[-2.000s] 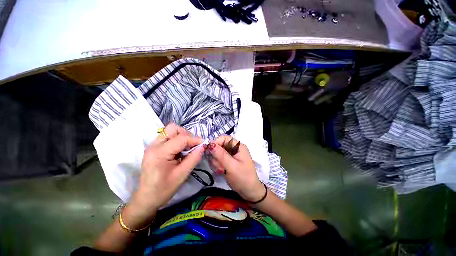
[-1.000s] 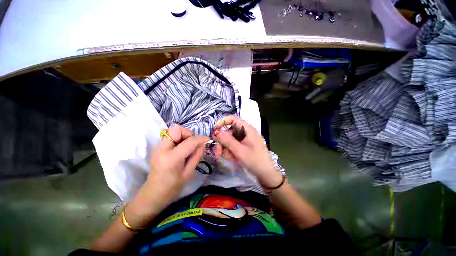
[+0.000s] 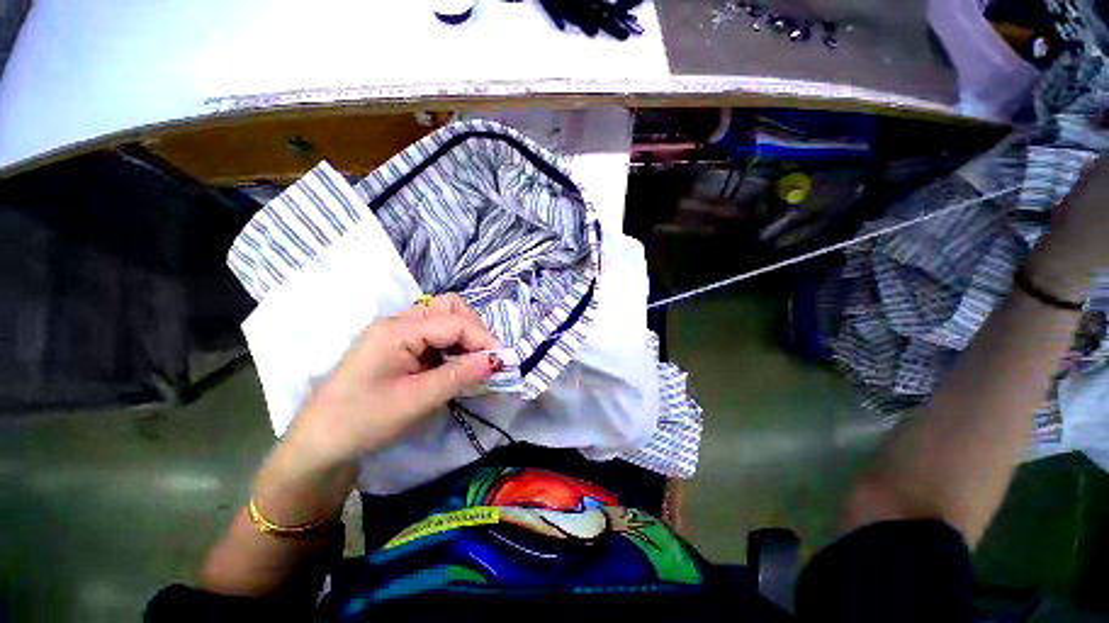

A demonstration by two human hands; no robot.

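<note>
The striped garment (image 3: pixel 487 225) with white lining lies bunched in my lap, a black tape along its inside edge. My left hand (image 3: pixel 432 359) pinches that edge between thumb and fingers. A pale sewing thread (image 3: pixel 839 246) runs taut from near the garment out to the right. My right hand (image 3: pixel 1086 237) is at the far right, blurred and partly cut off by the picture's edge, so its fingers and any needle cannot be made out. A thin black loop (image 3: pixel 484 426) hangs below my left hand.
The white-topped table (image 3: pixel 304 55) crosses the top, with black strips (image 3: pixel 596 16) and small shiny bits (image 3: pixel 778 22) on a grey mat. A pink basket (image 3: pixel 973 55) is at its right. A pile of striped garments (image 3: pixel 924 292) lies to the right. A wooden drawer (image 3: pixel 292 146) is under the table.
My right hand has moved from beside my left hand to the far right, and the thread is now stretched out. My left hand still pinches the garment; more of its taped edge shows.
</note>
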